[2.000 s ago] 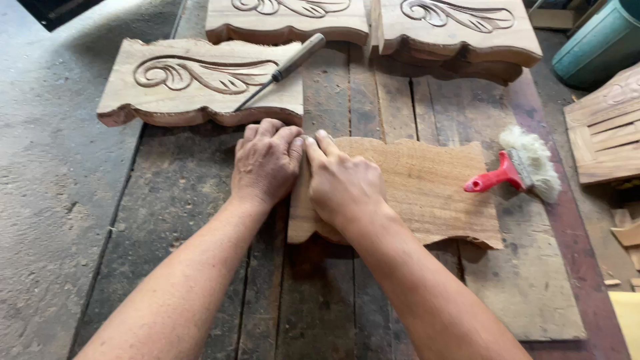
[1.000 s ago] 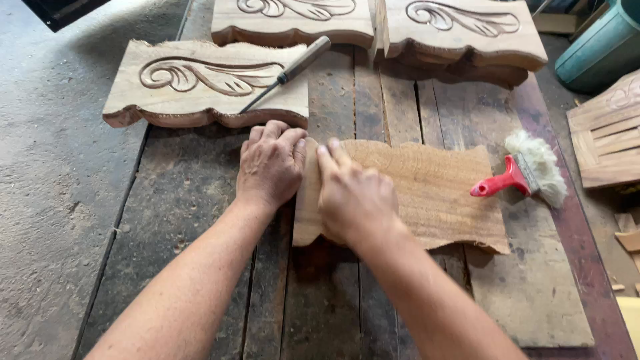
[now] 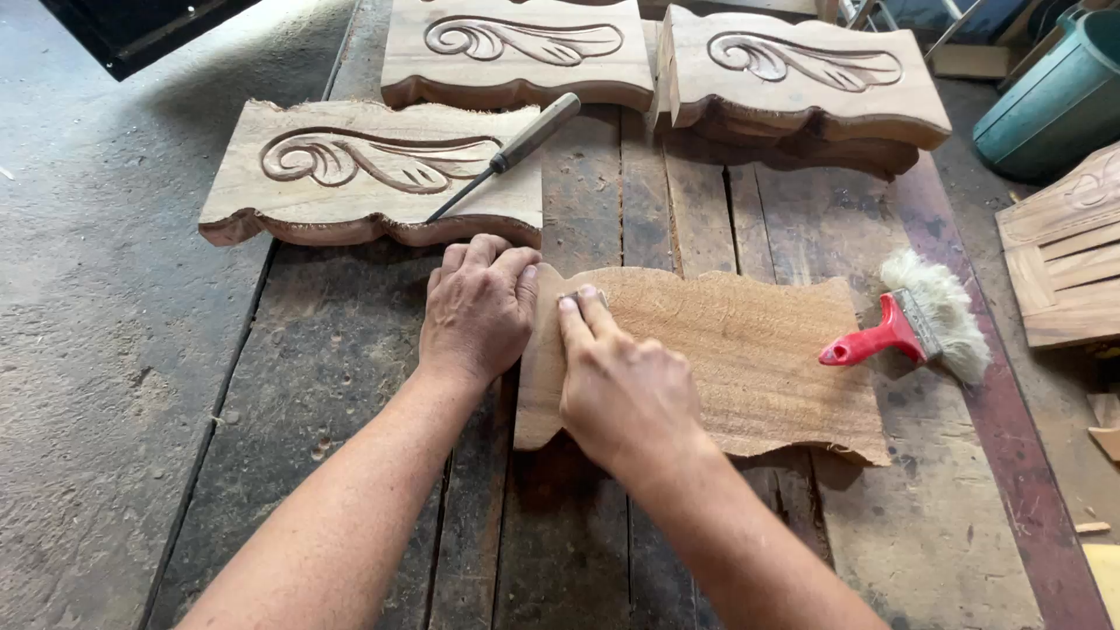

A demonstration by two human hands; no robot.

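Observation:
An uncarved wooden board [image 3: 752, 367] with scalloped long edges lies flat on the plank workbench [image 3: 341, 367]. My left hand [image 3: 481, 306] rests at its upper left corner, fingers curled, thumb along the edge. My right hand [image 3: 621, 376] presses a small piece [image 3: 582, 297], mostly hidden under its fingertips, onto the board's left part; its kind cannot be told. Above my left hand, a carving gouge [image 3: 525, 144] leans across a scroll-carved wooden board [image 3: 394, 166]. A red-handled brush [image 3: 884, 337] with pale bristles lies beside the uncarved board's right end.
Two more carved boards, one at top centre [image 3: 516, 52] and one at top right [image 3: 805, 79], lie at the bench's far side, the right one stacked on another piece. Right of the bench are a green bin [image 3: 1059, 96] and a slatted wooden panel [image 3: 1072, 254]. A concrete floor [image 3: 105, 350] lies left.
My right hand has moved right from beside my left hand, along the board's left part. My left hand stays at the corner. The brush and gouge keep their places.

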